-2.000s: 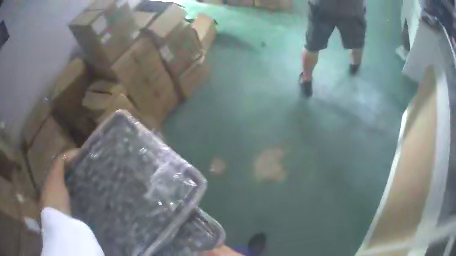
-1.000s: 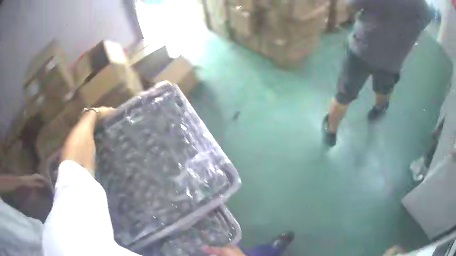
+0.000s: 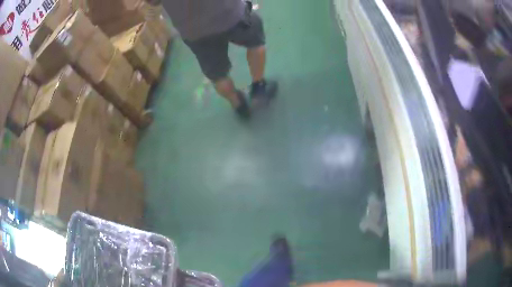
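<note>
A film-wrapped tray (image 3: 120, 252), shiny with wrinkles and glare, is at the bottom left, cut off by the lower edge. The edge of a second tray (image 3: 199, 277) sticks out below it on the right. Only a sliver of my left hand (image 3: 59, 279) shows, at the tray's left side; its fingers are hidden. A blurred skin-coloured strip (image 3: 342, 283) lies at the bottom edge, right of the trays; it may be my right hand or forearm, but its grip cannot be seen.
Cardboard cartons (image 3: 70, 162) are stacked along the left. A person in dark shorts (image 3: 224, 53) is on the green floor (image 3: 241, 174) ahead. A long white-edged bench or counter (image 3: 410, 140) runs down the right. A blue-clad leg and dark shoe (image 3: 272, 263) show at the bottom.
The trays have dropped lower in view and are mostly cut off. The white sleeve has left view. The person now appears further left, and the long counter shows on the right.
</note>
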